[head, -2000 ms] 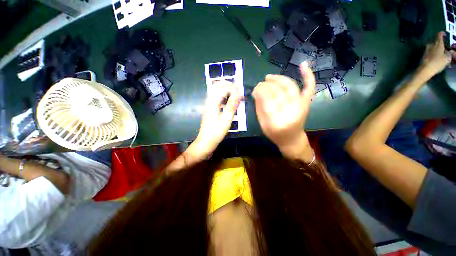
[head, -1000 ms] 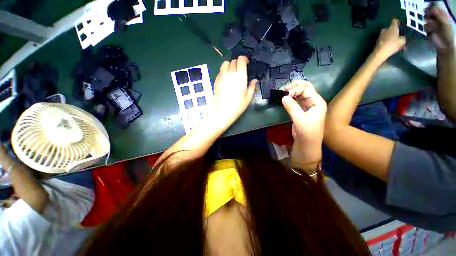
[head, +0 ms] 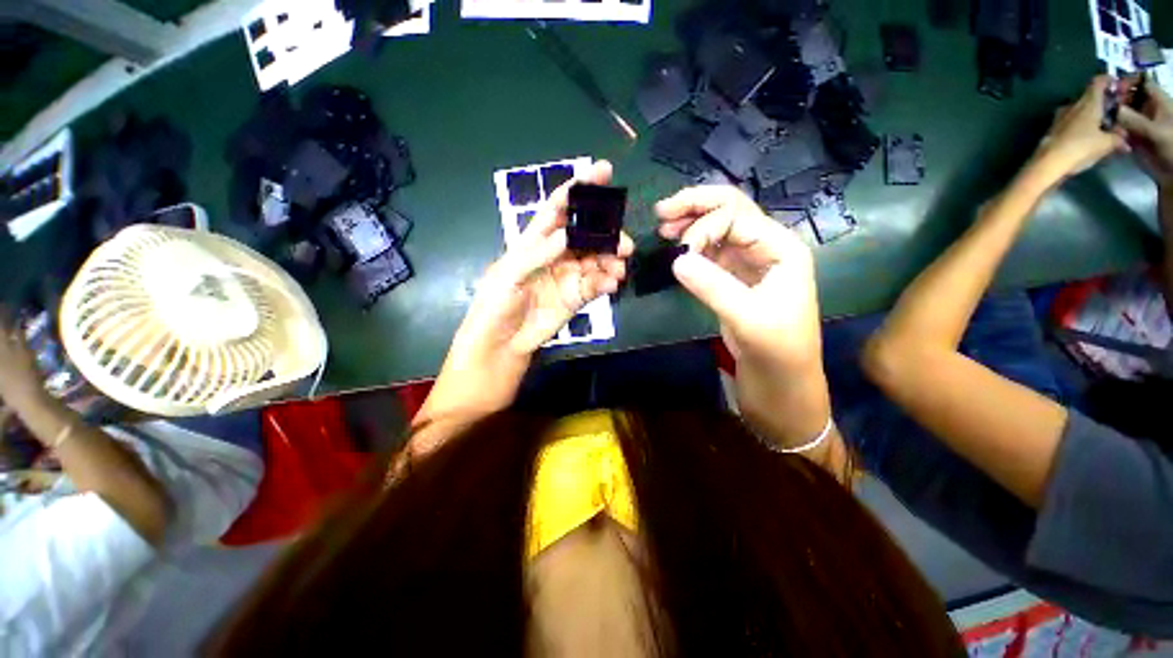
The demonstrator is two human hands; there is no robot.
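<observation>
My left hand [head: 547,270] holds a small black plastic housing [head: 597,216] upright between its fingers. My right hand [head: 753,276], just to the right, pinches a thin black piece [head: 659,267] between thumb and finger; whether it is a pad or a housing I cannot tell. The two pieces are apart. A white sticker sheet [head: 525,185] with black squares lies under my left hand and is partly hidden by it. Tweezers [head: 594,97] lie on the green bench beyond my hands.
Loose heaps of black housings lie at right [head: 759,109] and left [head: 322,167]. A cream fan [head: 193,315] stands at left. White sheets [head: 299,41] lie along the far edge. Another person's arm [head: 984,270] works at right; another person's arm [head: 90,456] shows at far left.
My left hand has come back from the right heap and now holds a housing raised over the sheet. My right hand has moved up towards it, still pinching a black piece. The view has shifted.
</observation>
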